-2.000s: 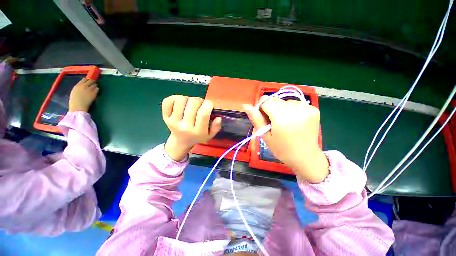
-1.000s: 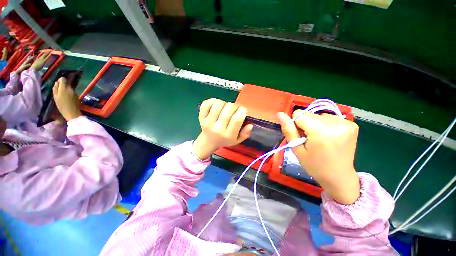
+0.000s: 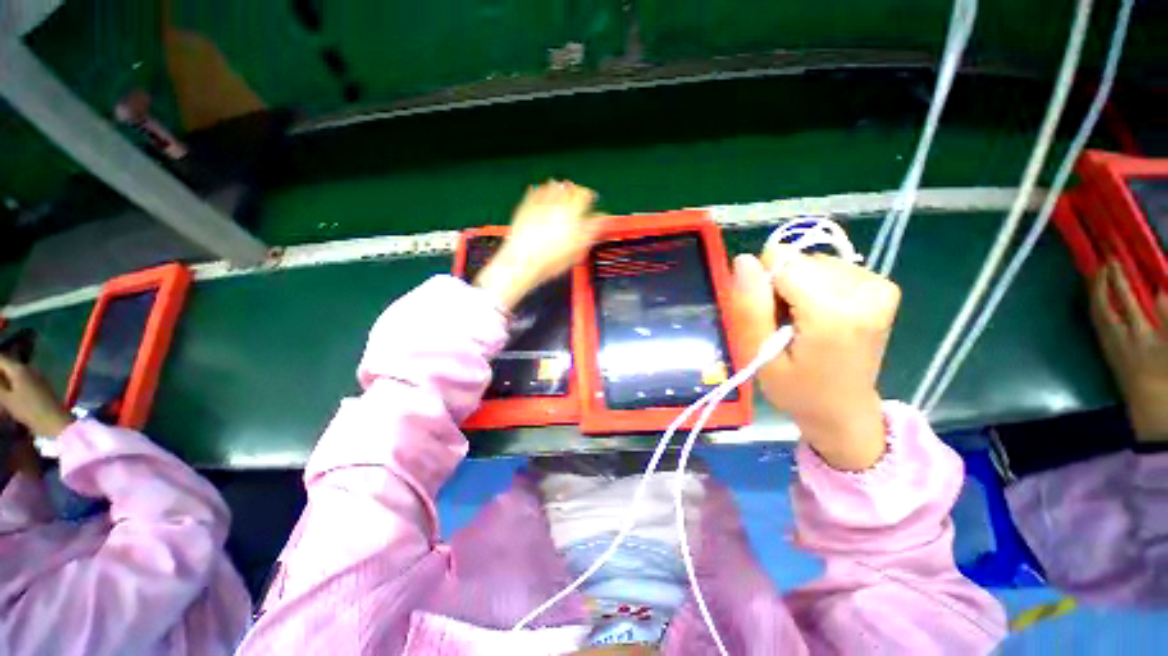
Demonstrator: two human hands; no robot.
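Observation:
Two dark tablets in orange-red trays lie side by side on the green bench in front of me. The right tablet [image 3: 660,308] is fully visible and its glossy screen reflects light. The left tablet [image 3: 538,336] is partly hidden by my left forearm. My left hand [image 3: 544,237] is over the top of the left tray, blurred; it seems to hold nothing. My right hand [image 3: 833,327] is closed on a looped white cord [image 3: 810,238] just right of the right tray. Two strands of the cord hang from my right hand down past my lap.
Another tablet in an orange tray [image 3: 124,340] lies at the left, near a person's hand [image 3: 28,391]. At the right edge, a person's hand [image 3: 1127,327] touches orange trays [image 3: 1104,218]. White cables [image 3: 1005,237] hang in front of the bench. A grey post [image 3: 141,147] stands at the upper left.
The tablet my left hand held now lies in the left tray, which was empty. My left hand has let go and moved up. My right hand still holds the cord. The view has turned right.

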